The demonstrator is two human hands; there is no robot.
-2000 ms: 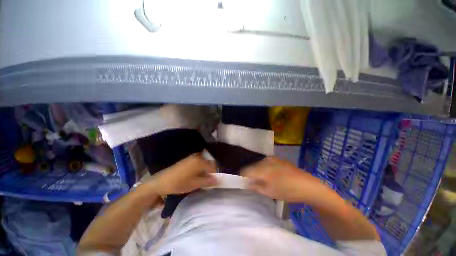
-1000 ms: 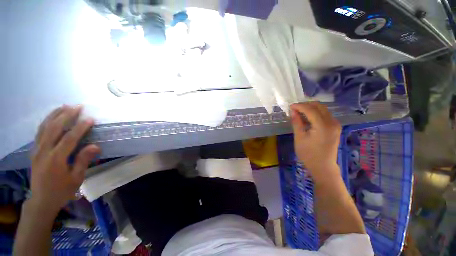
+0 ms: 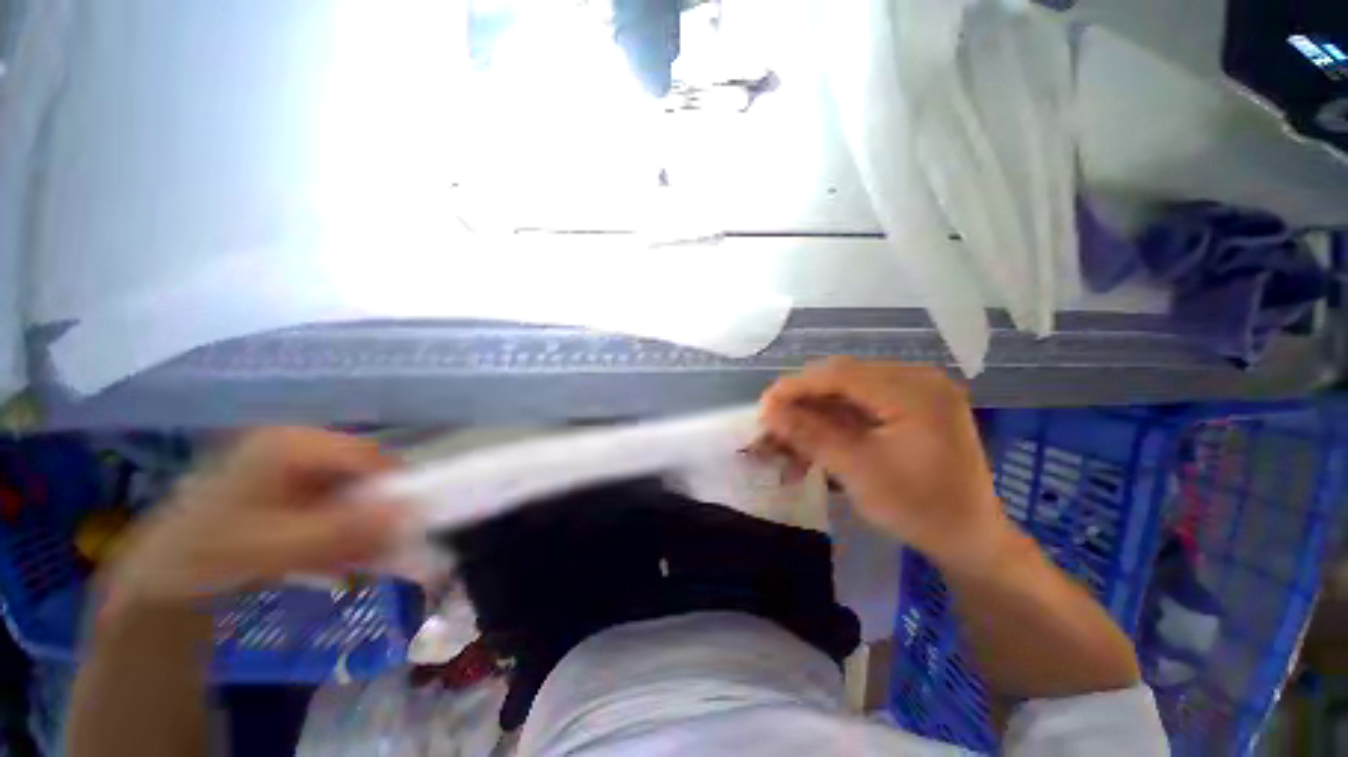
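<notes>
A long white strip (image 3: 577,462) is stretched between my two hands above my dark lap, blurred by motion. My left hand (image 3: 281,510) is blurred and holds its left end. My right hand (image 3: 880,451) holds its right end between thumb and fingers, just below the table edge. A white band piece (image 3: 724,318) with a rounded end lies along the table's front edge. The needle area (image 3: 673,89) is in bright glare, so its parts are hard to make out.
Loose white strips (image 3: 983,192) hang over the table edge at the right. A crumpled purple cloth (image 3: 1234,274) lies at the far right. A grey ruler band (image 3: 488,352) runs along the front edge. Blue baskets (image 3: 1087,473) stand below, right and left.
My right hand has left the hanging strips and moved down-left. My left hand has moved down and right off the table. The white strip is now held between both hands.
</notes>
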